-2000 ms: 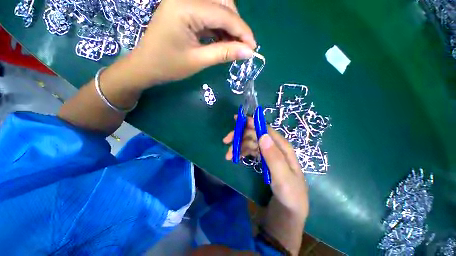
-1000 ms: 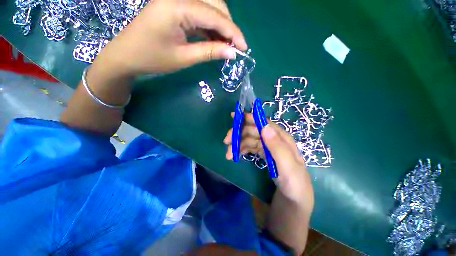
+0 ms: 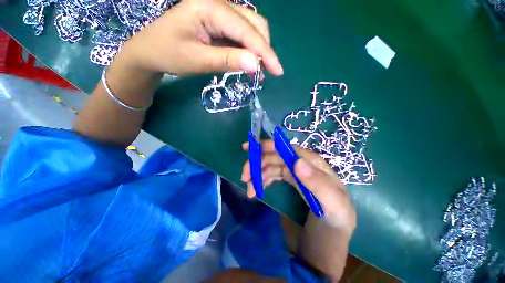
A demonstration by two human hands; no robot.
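Observation:
My left hand [image 3: 194, 41], with a silver bracelet at the wrist, pinches the edge of a shiny silver part frame [image 3: 230, 95] between thumb and finger. The frame extends to the left below the fingers, with small parts inside its loop. My right hand [image 3: 302, 174] holds blue-handled side cutters [image 3: 259, 119]. Their handles are spread and the silver jaw tips are at the frame's right end. Whether the blades touch it cannot be told. The small cut-off cluster seen before is not distinct now.
Tangled empty runners [image 3: 338, 138] lie right of the cutters. A heap of uncut frames [image 3: 83, 19] is at the upper left, partly behind my left hand. A white slip [image 3: 380, 52] lies at the upper right. Another silver pile [image 3: 469, 229] is at the lower right. A red crate [image 3: 27, 63] is beyond the bench edge.
The part frame, earlier hanging below the fingers, now points left. The cutters have moved slightly down and left, and their handles are spread wider. A rounded runner loop beside the heap shows more fully.

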